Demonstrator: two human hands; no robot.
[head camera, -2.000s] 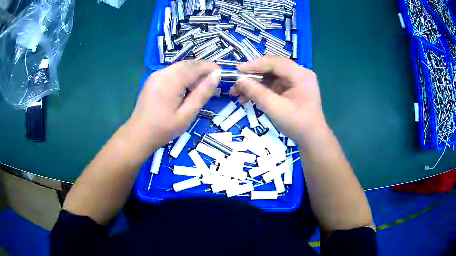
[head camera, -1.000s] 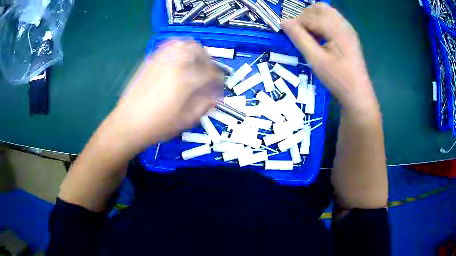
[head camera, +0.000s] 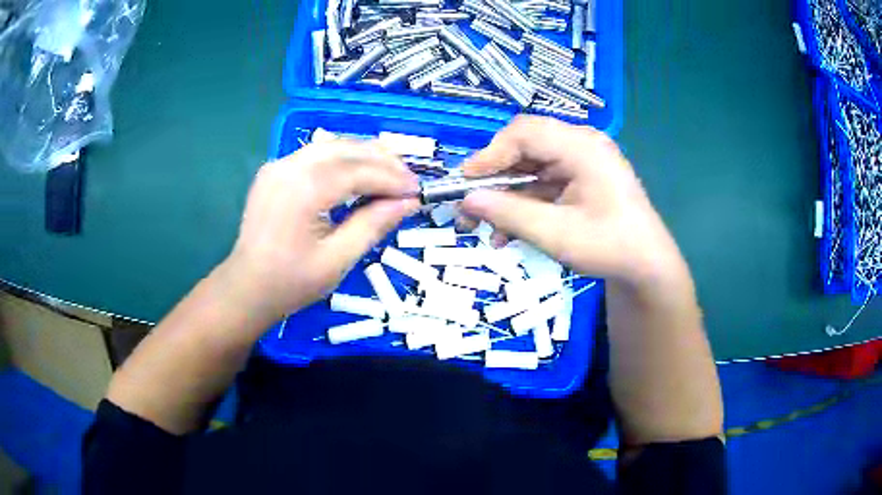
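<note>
My right hand (head camera: 556, 189) holds a silver metal sleeve (head camera: 474, 185) between thumb and fingers, above the near tray. My left hand (head camera: 334, 208) has its thumb and fingertips closed at the sleeve's left end; what they pinch there is hidden by the fingers. The near blue tray (head camera: 280, 350) holds many white stemmed pieces (head camera: 459, 305) with thin pins. The far blue tray (head camera: 301, 68) adjoins it and holds many silver metal sleeves (head camera: 484, 60).
A clear poly bag (head camera: 63, 87) lies at the far left, with a black bar-like item (head camera: 64, 198) below it. Blue stock trays (head camera: 834, 193) of thin silver parts stand at the right. The green worktable's (head camera: 716, 203) curved near edge crosses the view.
One second ago my right hand was at the far tray and my left hand was blurred over the near tray. Both hands have come together at a silver sleeve.
</note>
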